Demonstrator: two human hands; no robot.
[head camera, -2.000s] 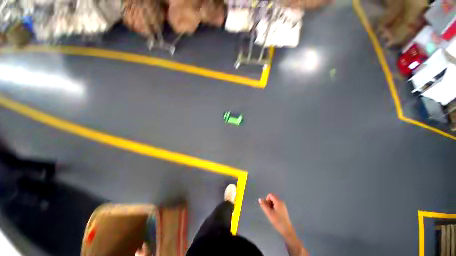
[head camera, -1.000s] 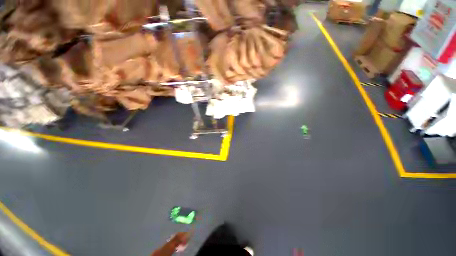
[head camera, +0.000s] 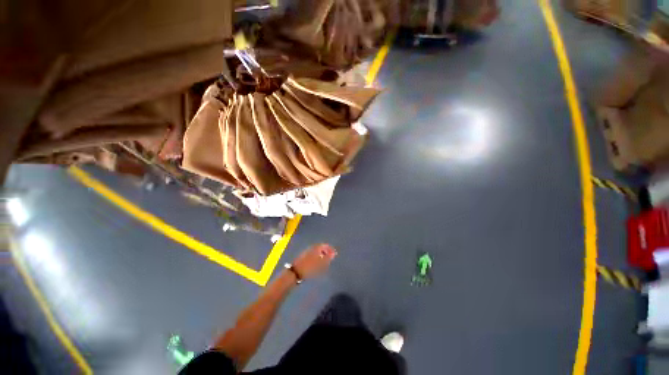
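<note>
My left hand (head camera: 315, 260) is in the lower middle, at the end of a bare forearm with a dark band at the wrist. Its fingers look curled, with a small pinkish spot at the tips; blur hides whether it holds anything. It is apart from the bags. My right hand is not in view. Nearest ahead, a fanned bunch of tan-brown bag bodies (head camera: 268, 143) hangs from a metal rack prong. White pieces (head camera: 297, 199) hang below them.
More brown bags (head camera: 110, 95) fill the upper left, very near. Yellow lines (head camera: 587, 220) mark the dark blue-grey floor, with green arrow marks (head camera: 423, 268). At right are cartons (head camera: 634, 124) and a red object (head camera: 649, 238). My white shoe (head camera: 392, 341) shows below.
The view has moved forward, and the hanging brown bags are much nearer. My left hand and forearm now reach further into view. My right hand, seen two seconds ago, is out of the picture.
</note>
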